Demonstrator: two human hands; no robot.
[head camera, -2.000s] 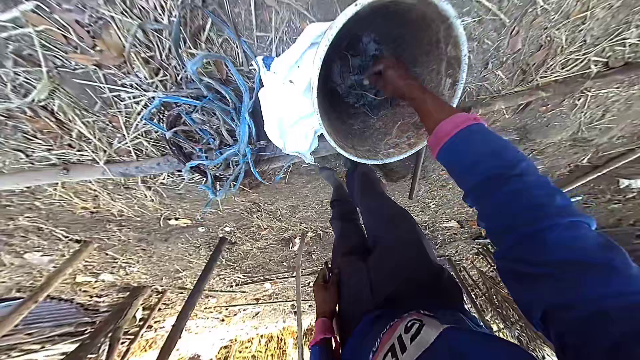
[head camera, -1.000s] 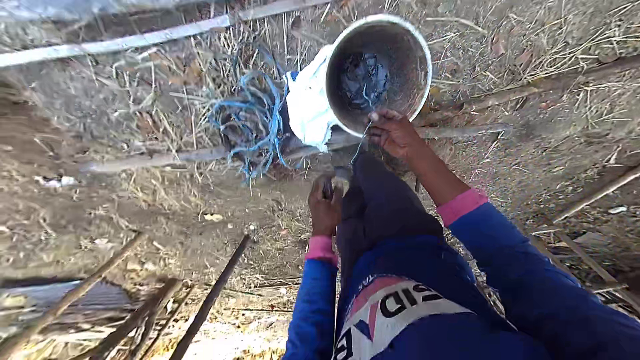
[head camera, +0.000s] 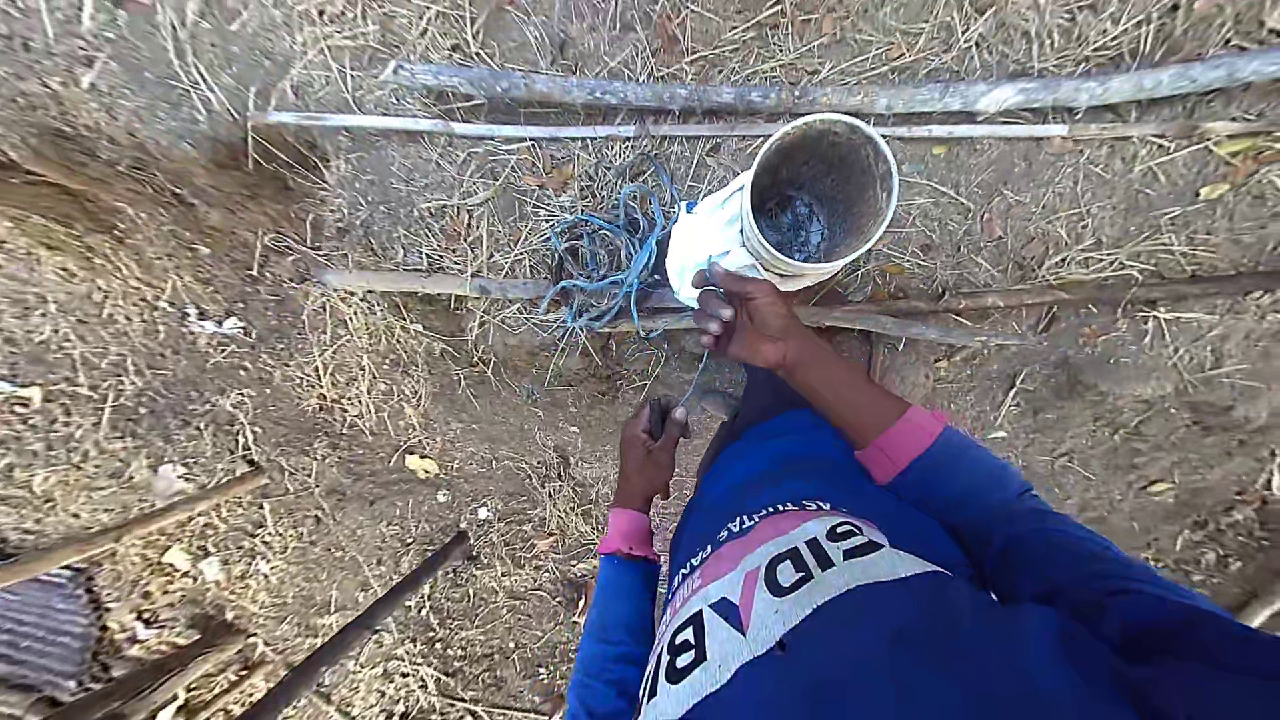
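Observation:
A thin blue string (head camera: 695, 378) runs between my two hands. My right hand (head camera: 745, 318) pinches its upper end, just below the bucket's rim. My left hand (head camera: 650, 448) is closed on the lower end, along with a small dark object that I cannot make out. A whitish bucket (head camera: 872, 215) stands beyond my right hand, with a tangle of dark, bluish strands (head camera: 800, 225) at its bottom. White sheeting or cloth (head camera: 708, 240) lies against the bucket's left side, and a loose tangle of blue twine (head camera: 625, 250) is heaped left of that.
A pole (head camera: 430, 283) lies across the ground behind the twine. Farther off are a thick grey pole (head camera: 700, 97) and a thinner one (head camera: 400, 123). A dark pole (head camera: 370, 620) and corrugated sheeting (head camera: 45, 630) are at lower left. Dry grass covers much of the soil.
My right hand was inside the bucket, then came out with a strand and is now nearer my body. My left hand has come up from low beside my leg to the string.

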